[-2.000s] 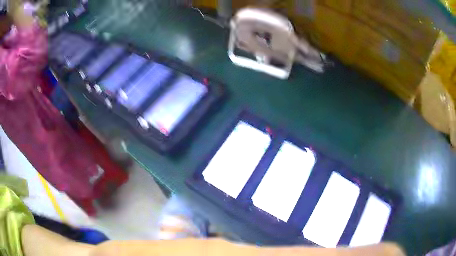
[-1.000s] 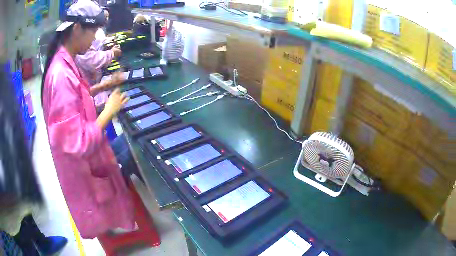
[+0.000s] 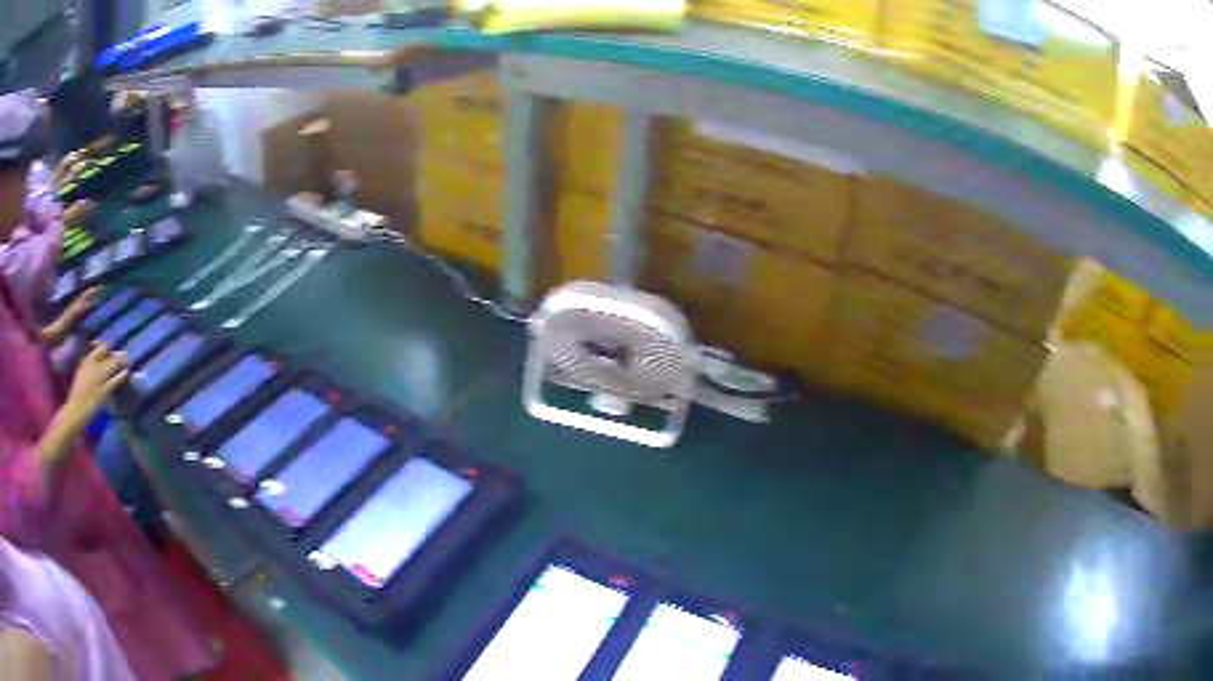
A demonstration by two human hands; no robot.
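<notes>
A dark tray at the bottom edge holds phones with plain white screens; its lower part is cut off. Left of it, a second dark tray holds several phones side by side, with pale blue-white lit screens and small red marks near their lower ends. Neither of my hands can be made out. A pale pink sleeve is cut off at the bottom left corner; whose it is cannot be told.
A white desk fan stands on the green mat. Behind are a power strip, white cables, yellow cartons and a green-edged shelf. A person in pink works at the left, a hand over a farther tray.
The view has turned to the right, so the fan and trays sit farther left. More of the near white-screen tray shows. A pale pink sleeve has appeared at the bottom left.
</notes>
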